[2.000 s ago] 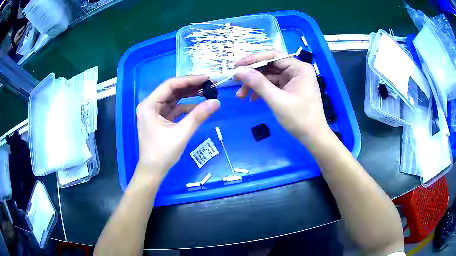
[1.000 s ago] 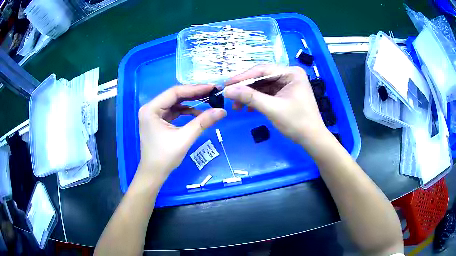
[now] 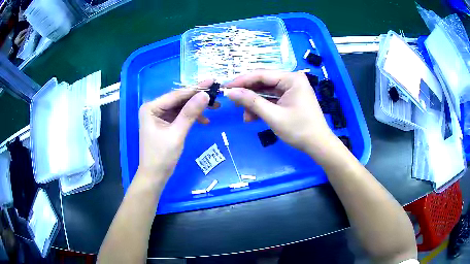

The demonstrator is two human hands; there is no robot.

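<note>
My left hand [image 3: 172, 121] grips a small black housing [image 3: 213, 94] between thumb and fingers above the middle of the blue tray [image 3: 133, 170]. Thin white ends stick out beside its fingertips. My right hand [image 3: 286, 105] pinches a thin white lead [image 3: 224, 91] at the housing's right side; my fingers hide most of it. The clear parts box [image 3: 188, 56], full of white leads, stands at the tray's far edge. Another black housing [image 3: 267, 137] lies mid-tray. A long white lead [image 3: 232, 159] lies near a printed packet [image 3: 210, 159] and several short white sleeves [image 3: 212, 185].
Several black housings [image 3: 337, 113] lie along the tray's right side. Clear boxes with white sheets [image 3: 56, 129] stand left on the dark bench [image 3: 288, 219]. A clear box [image 3: 384, 111] and plastic bags [image 3: 446, 56] are at the right. A red plastic stool or basket [image 3: 438, 219] is below right.
The housing has turned in my left fingers and moved slightly left since one second ago. The right hand's lead has moved from outside the housing's right edge, where it slanted up, to a flatter position against it.
</note>
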